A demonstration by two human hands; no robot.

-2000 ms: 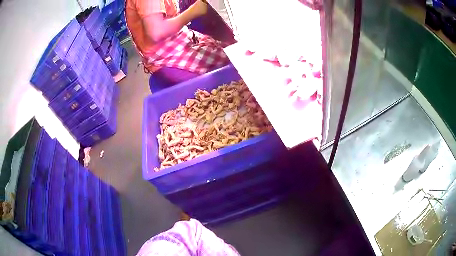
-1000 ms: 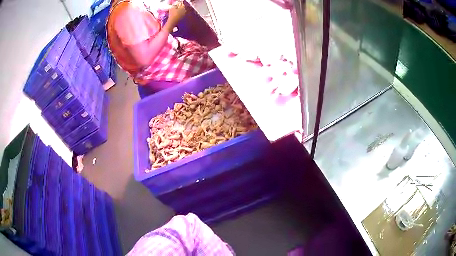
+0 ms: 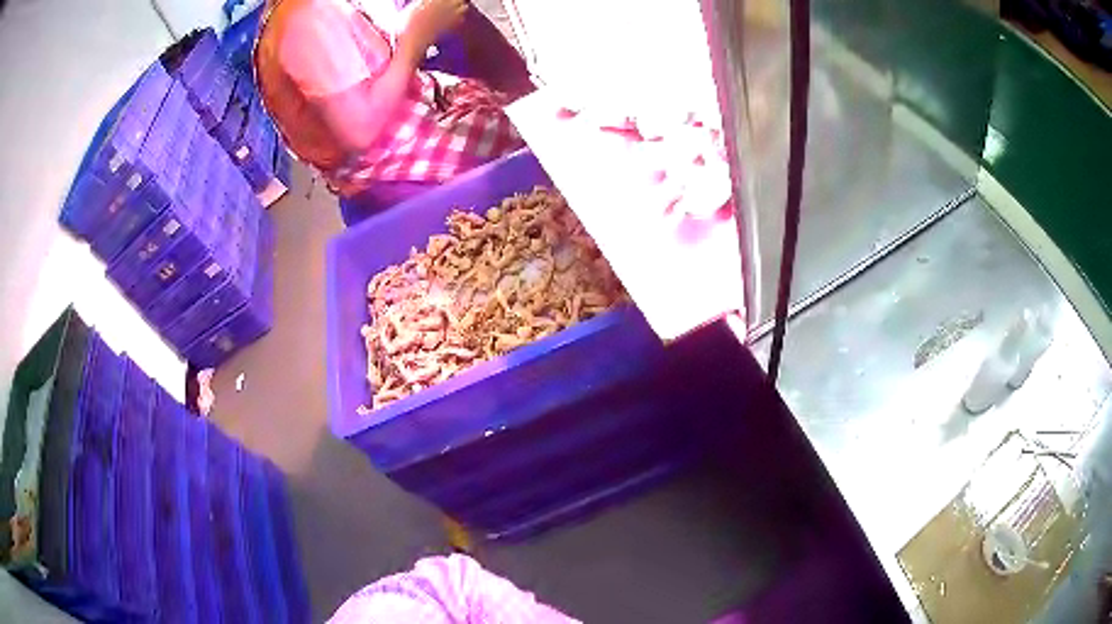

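Neither of my hands is in the picture; only light pink cloth of my own clothing (image 3: 445, 595) shows at the bottom edge. Nearest in front is a large blue-purple crate (image 3: 488, 396) with a jumbled heap of tan parts (image 3: 488, 293) in it. At the lower right, a brown cardboard mat (image 3: 957, 585) lies on the shiny metal bench (image 3: 841, 457). A small white glue dish (image 3: 1005, 551) stands on the mat. Two whitish bottles (image 3: 1002, 378) lie or stand beyond it, blurred by glare.
A seated person (image 3: 354, 110) in a checked apron is behind the crate. A side table (image 3: 646, 232) with small pink-lit parts adjoins it. Blue crates are stacked at the far left (image 3: 171, 232) and lower left (image 3: 171, 500). A dark upright pole (image 3: 793, 183) stands beside the metal bench.
The view has shifted, so the large crate and person sit farther left than two seconds ago. The heap, mat and dish look unchanged.
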